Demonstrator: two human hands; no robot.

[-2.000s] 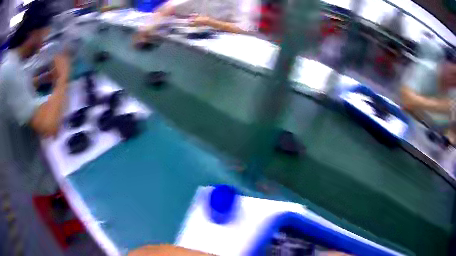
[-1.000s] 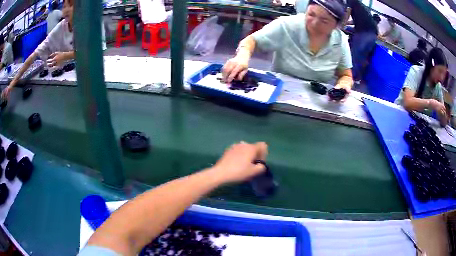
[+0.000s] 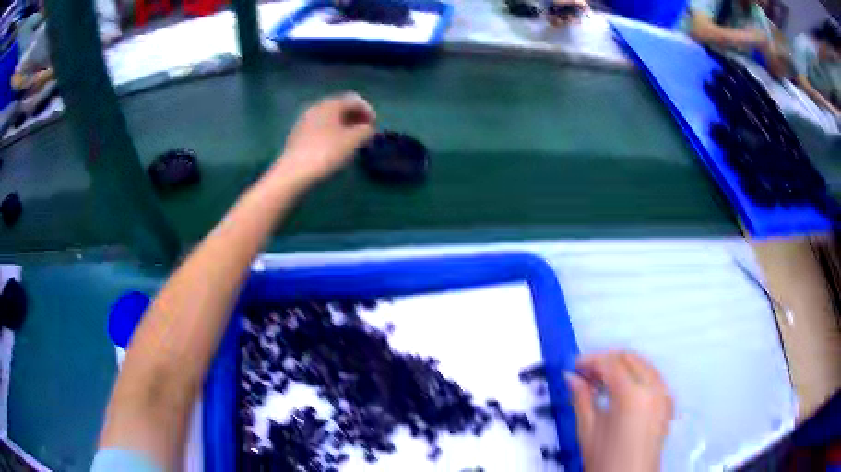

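My left hand [image 3: 332, 134], blurred with curled fingers, is over the green belt, beside a round black housing [image 3: 395, 158] that lies there. I cannot tell if its fingertips touch or hold anything. My right hand [image 3: 623, 406] is at the right rim of the blue tray [image 3: 387, 274], fingers bent together. Something small and greyish shows at its fingertips, too blurred to name. Small black parts [image 3: 360, 364] lie loose in the white-lined tray.
Another black housing [image 3: 175, 170] lies on the belt [image 3: 553, 147] at left, near a green post [image 3: 97, 120]. A blue cup [image 3: 129, 318] is left of the tray. Across the belt are a second blue tray [image 3: 360, 46] and a blue sheet [image 3: 678, 101] bearing housings. People sit beyond.
The view has tilted down from the far bench. My left hand was at a housing on the belt and is now at a housing's upper left. My right hand has come into view.
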